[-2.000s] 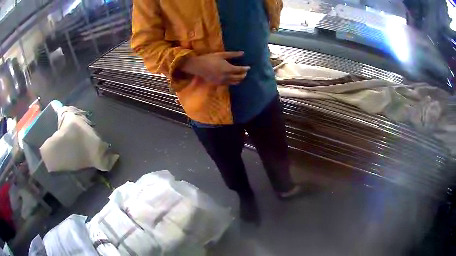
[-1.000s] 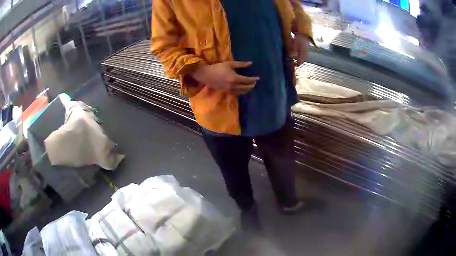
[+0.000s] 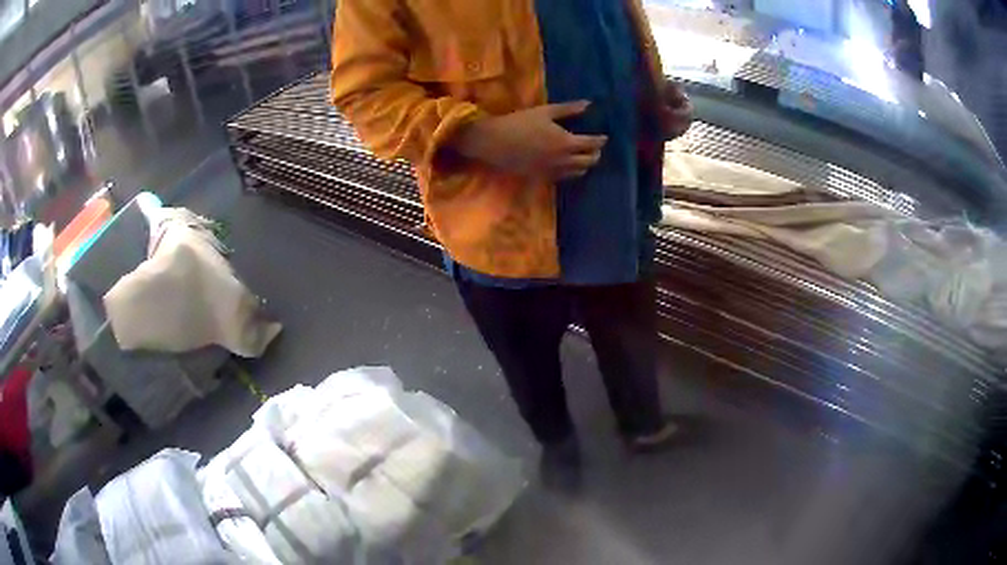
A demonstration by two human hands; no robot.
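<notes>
Neither of my hands is in view. Nearest in front of me, at the bottom left, lie stacks of white goods in clear bags (image 3: pixel 364 458), pressed against each other. A smaller white bagged bundle (image 3: pixel 160 513) lies at their left, cut off by the bottom edge.
A person in an orange jacket (image 3: pixel 486 199) stands ahead, one hand before the belly. Behind are slatted metal racks (image 3: pixel 320 166) with beige garments (image 3: pixel 773 215) on the right. At left, a beige cloth (image 3: pixel 182 292) hangs over a grey bin (image 3: pixel 110 265). Dark grey floor (image 3: pixel 342 287) lies between.
The person has shifted slightly right in view and turned a little, and the hand before the belly sits further right and higher. The view has moved slightly.
</notes>
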